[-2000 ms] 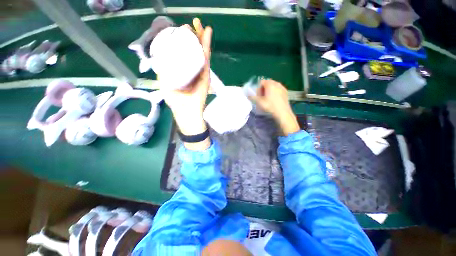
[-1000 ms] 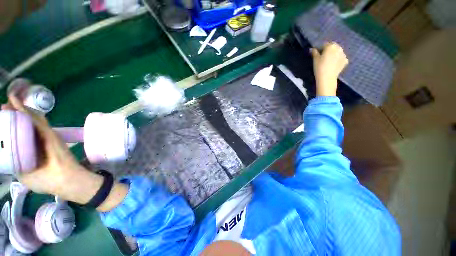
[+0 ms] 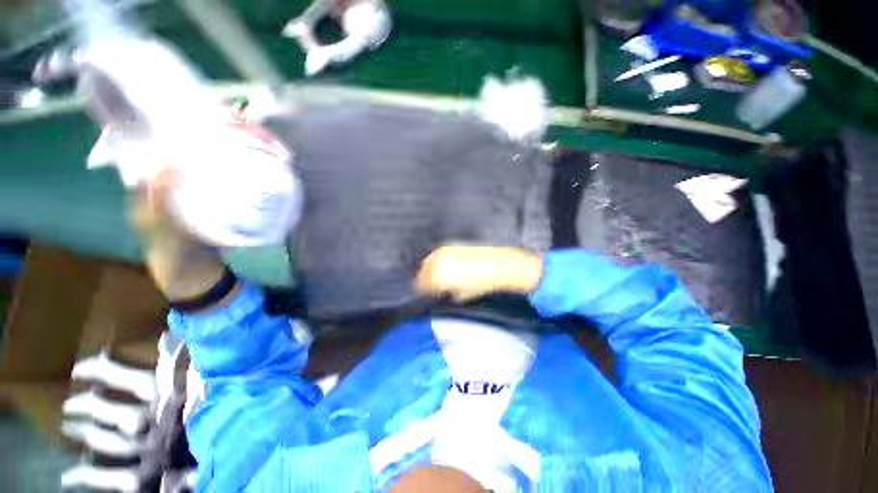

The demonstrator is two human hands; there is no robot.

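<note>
My left hand (image 3: 173,236), black band at the wrist, is at the left and holds white and pink cat-ear headphones (image 3: 236,188). Both are blurred, and the headphones overlap other white pieces behind them, so their outlines are hard to separate. My right hand (image 3: 477,272) is in the middle, fingers closed on the near edge of a dark grey padded sheet (image 3: 366,202), which lies across the bench front. The fingertips are not clear.
A crinkly clear-white wad (image 3: 515,106) sits at the rail. White scraps (image 3: 712,195) lie on the right mat (image 3: 664,236). A blue basket (image 3: 674,34), small box (image 3: 724,72) and bottle (image 3: 772,99) are behind. Headphones (image 3: 364,27) lie beyond the rail; a carton (image 3: 58,298) is lower left.
My right hand has moved from the sheet pile at the right to the middle, bringing a grey sheet over the mat. The headphones are still in my left hand. The view has turned left.
</note>
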